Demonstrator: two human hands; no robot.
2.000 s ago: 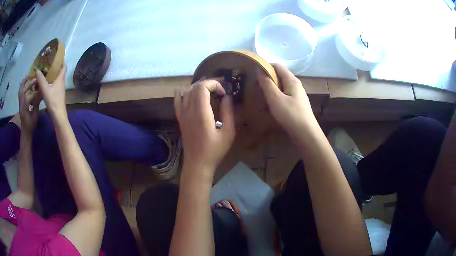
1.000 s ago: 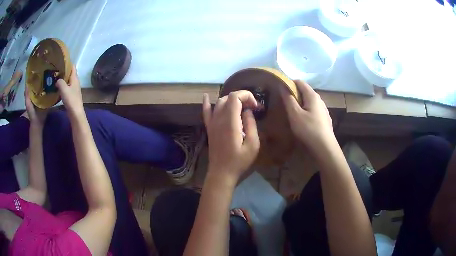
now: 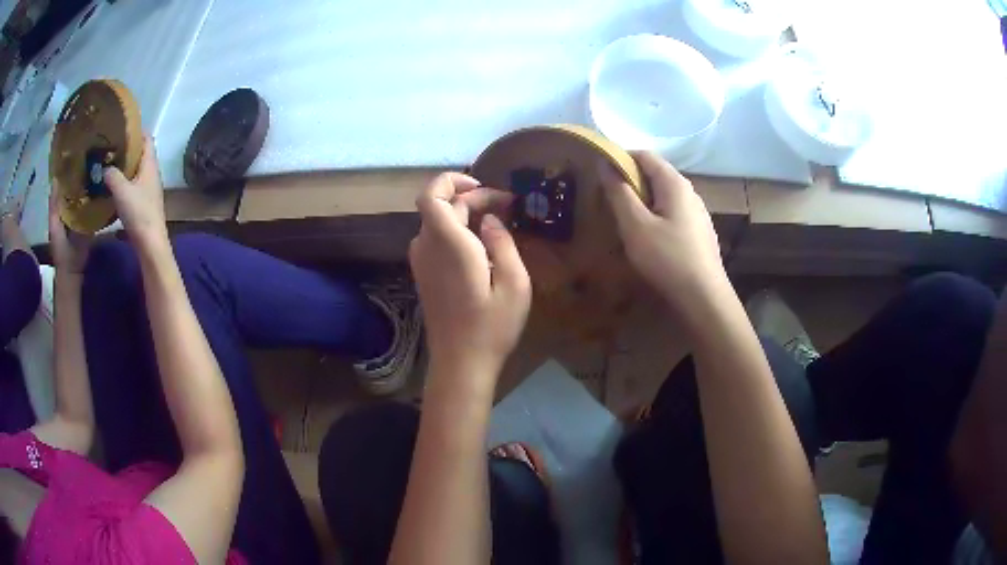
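A round gold-tan base housing [image 3: 591, 248] is held tilted at the bench edge, its inside towards me. A small black square cooling fan [image 3: 542, 205] with a round pale hub label sits inside it. My right hand [image 3: 671, 230] grips the housing's right rim, thumb inside. My left hand [image 3: 472, 248] is at the fan's left side, with thumb and fingers bent close together. A thin dark strand seems to show at its fingertips, too small to tell clearly. The housing's lower left part is hidden behind my left hand.
A dark housing [image 3: 226, 138] lies on the white foam sheet [image 3: 420, 88]. White round covers [image 3: 656, 94] lie at the upper right, some with small wires. At the left, a person in a pink top holds another gold-tan housing [image 3: 97, 155] with a black fan. Legs show below the bench.
My left fingers have moved off the fan to its left side, so the fan and its label now show. The housing appears further up and left. The neighbour still holds their housing.
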